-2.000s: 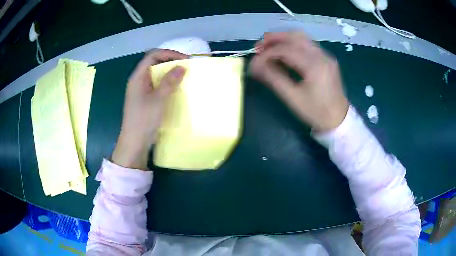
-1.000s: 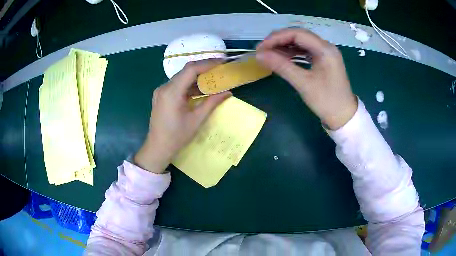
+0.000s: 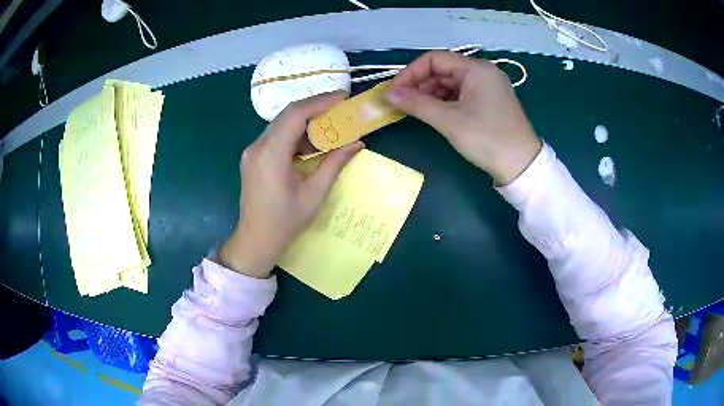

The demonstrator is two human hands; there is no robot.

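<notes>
My left hand (image 3: 290,178) grips a corded device by its edges, its yellow face (image 3: 349,120) turned up with a dark outline near the left end. A pale yellow label sheet (image 3: 353,218) hangs below the device, its upper edge at my left fingers. My right hand (image 3: 468,111) has its thumb and finger at the right end of the yellow face; whether they pinch a sticker is too small to tell. Another white unit (image 3: 300,89) stands edge-up just beyond my left hand, showing a yellow line. White cords (image 3: 508,70) run behind my right hand.
Spare label sheets (image 3: 103,190) lie fanned at the left. A grey rail (image 3: 198,57) curves along the far side. Beyond it lie a white unit (image 3: 115,9) and loose cords. White scraps (image 3: 606,170) lie at the right. Blue plastic baskets (image 3: 119,347) are below left.
My left hand has brought the device's yellow face into view over the sheet. My right hand has come down from the cord to the face's right end. Units beyond the rail have shifted left.
</notes>
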